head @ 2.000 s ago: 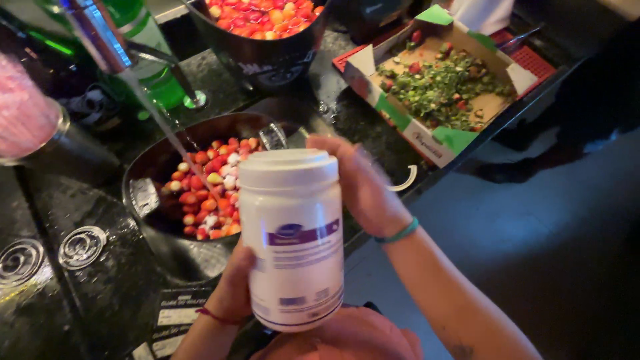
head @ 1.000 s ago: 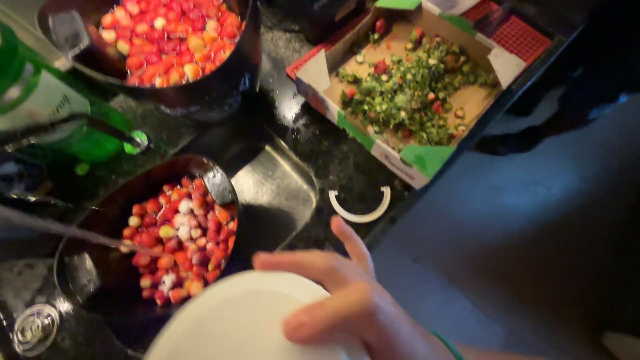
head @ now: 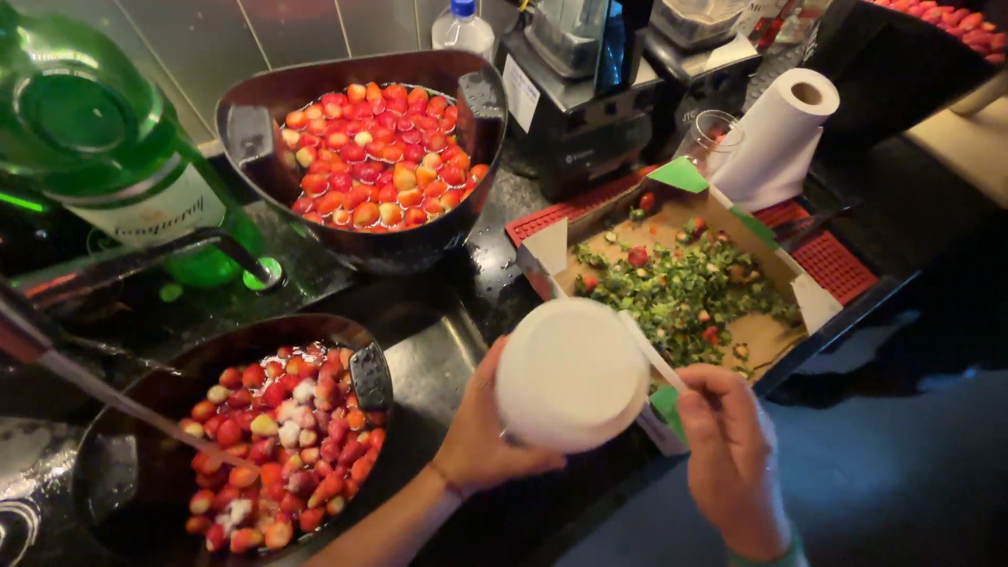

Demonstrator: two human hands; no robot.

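My left hand (head: 492, 425) holds a white plastic tub (head: 573, 374) from its left side, with its round white lid facing up. In my right hand (head: 728, 449), fingers and thumb pinch a curved white plastic strip (head: 654, 350) beside the lid's right edge. Water streams into a black bucket of strawberries (head: 283, 449) at the lower left, where clumps of white powder lie on some berries. Another black bucket of strawberries (head: 378, 157), with liquid around the fruit, stands behind it.
A cardboard box (head: 543, 252) of strawberry tops sits on a red mat (head: 835, 260). Behind it are a paper towel roll (head: 776, 146), a clear cup (head: 713, 142) and a blender base (head: 583, 134). A large green bottle (head: 118, 150) stands left, near the metal sink (head: 437, 362).
The curved white strip lay on the counter near the box in the earlier frames; my right hand now holds it. My right hand has left the lid. The view has shifted.
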